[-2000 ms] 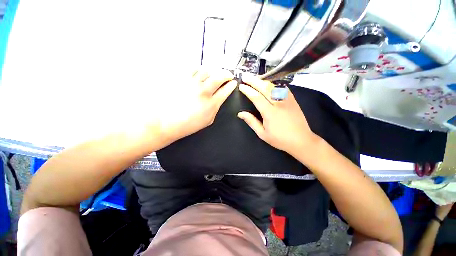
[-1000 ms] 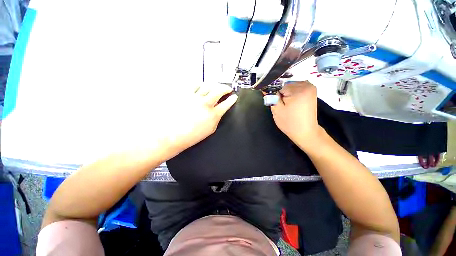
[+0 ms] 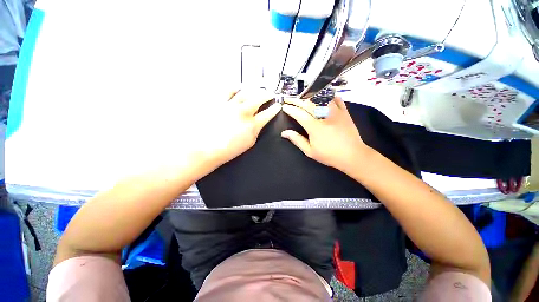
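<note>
A black garment panel (image 3: pixel 254 177) lies on the white machine table and reaches its front edge. The presser foot (image 3: pixel 280 97) stands at the panel's top end, below the sewing machine head (image 3: pixel 408 35). My left hand (image 3: pixel 242 121) lies on the panel's left side, its thumb and finger closed on the cloth edge at the foot. My right hand (image 3: pixel 328 133) lies on the panel's right side, index fingertip at the foot beside the left fingertips, thumb apart on the cloth. The needle tip is too small to make out.
A black strip (image 3: pixel 473 154) runs right along the table under the head. Dark red scissors handles (image 3: pixel 509 185) show at the table's right end. A round tension dial (image 3: pixel 389 63) sits on the head. Blue bins (image 3: pixel 15 253) stand on the floor. Another person's arm (image 3: pixel 527 274) shows at lower right.
My right hand has moved from a curled position beside the lower metal knob to the presser foot, with its fingers stretched over the cloth. My left hand has stayed near the foot.
</note>
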